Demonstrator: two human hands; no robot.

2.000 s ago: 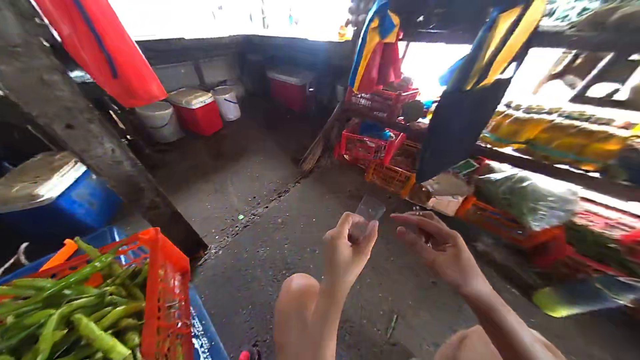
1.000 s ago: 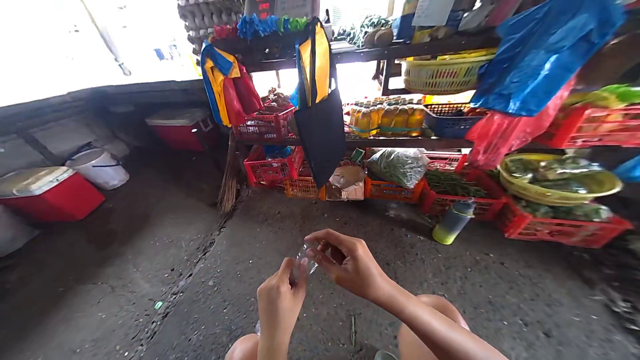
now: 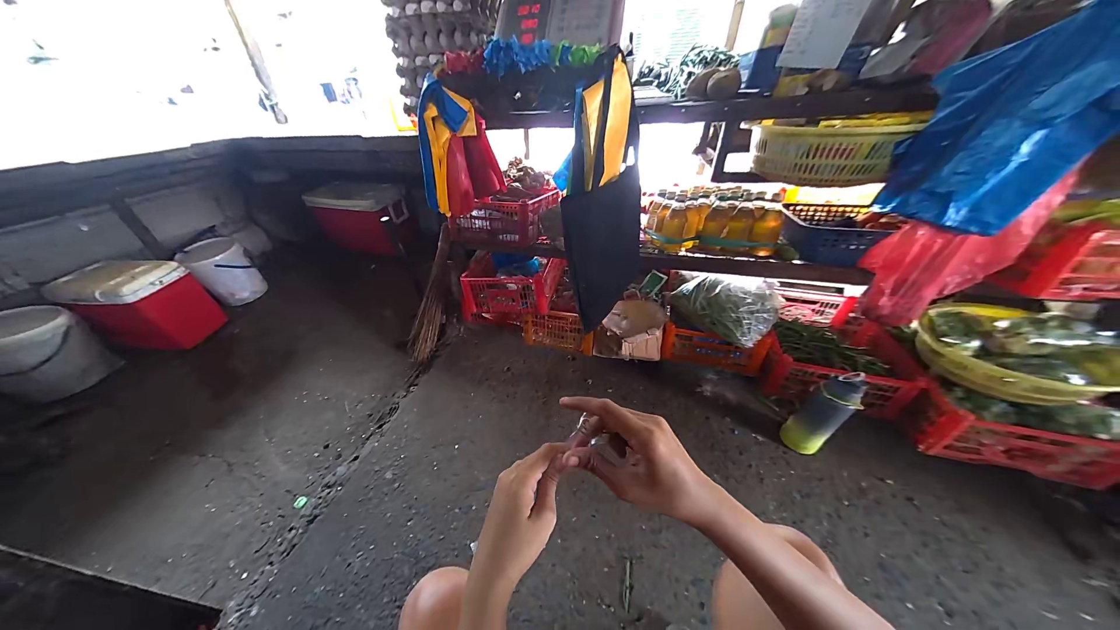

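A small piece of clear plastic (image 3: 581,426) shows between my two hands, most of it hidden by the fingers. My left hand (image 3: 525,499) pinches it from below with thumb and index finger. My right hand (image 3: 639,455) meets the left at the fingertips, its thumb and a bent finger on the plastic and its index finger stretched out above. Both hands are over the concrete floor, between my bare knees.
A blue-green and yellow bottle (image 3: 822,413) stands on the floor at right, before red crates (image 3: 1019,442) of vegetables. A stick broom (image 3: 430,311) leans by the shelf. Red coolers (image 3: 144,306) and a white bucket (image 3: 223,269) stand at left. A dark edge (image 3: 96,591) lies lower left.
The view has swung right from the crate of green peppers toward the shelves. The clear plastic, flat and spread out two seconds ago, is now small and mostly covered by my fingers.
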